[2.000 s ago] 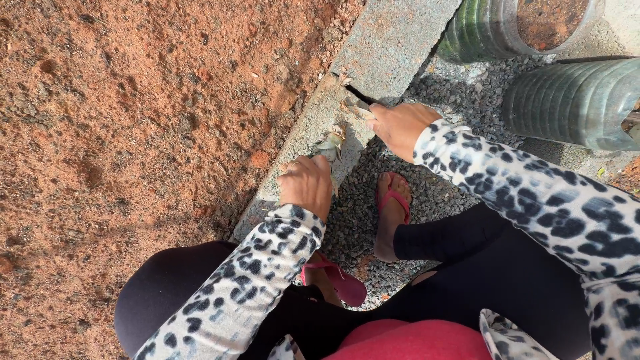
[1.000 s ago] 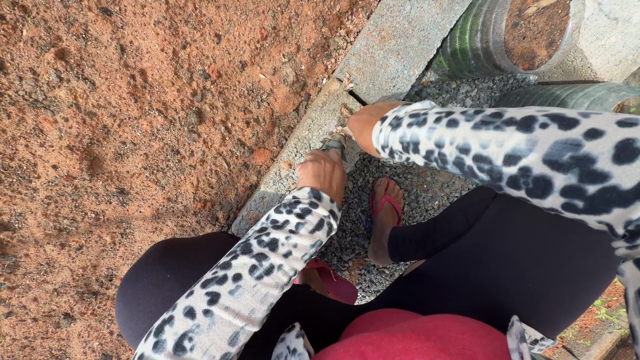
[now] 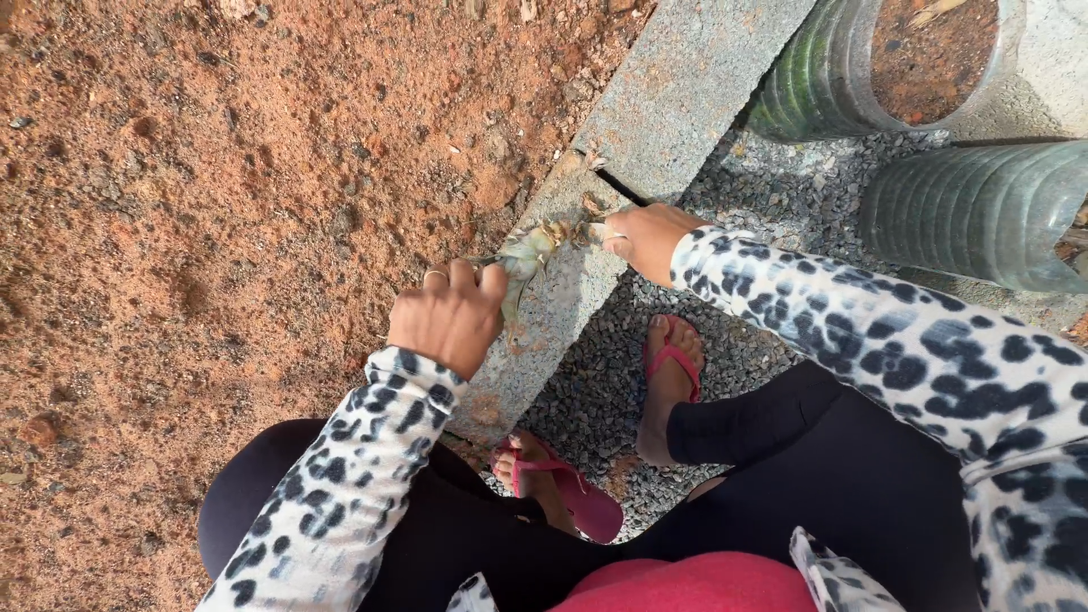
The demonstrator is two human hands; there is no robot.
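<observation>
My left hand [image 3: 450,314], a ring on one finger, is closed around the leaves of a pale green plant cutting [image 3: 529,252]. The cutting's base, with dry brown husks, points toward my right hand and lies over the concrete curb [image 3: 561,297]. My right hand [image 3: 650,241] is at the curb's inner edge, just below a dark gap between two curb blocks. Its fingers are closed on a small pale object [image 3: 600,231], mostly hidden, whose kind I cannot tell. Dry brown scraps [image 3: 592,204] lie on the curb near the fingertips.
Reddish soil [image 3: 212,212] spreads left of the curb. Grey gravel [image 3: 595,382] lies to its right, under my feet in pink flip-flops [image 3: 582,501]. Two ribbed clear plastic containers [image 3: 969,212] are at the upper right; reddish soil shows in the upper one.
My hands were close together over the cutting a second ago. They are now farther apart, and more of the cutting shows between them.
</observation>
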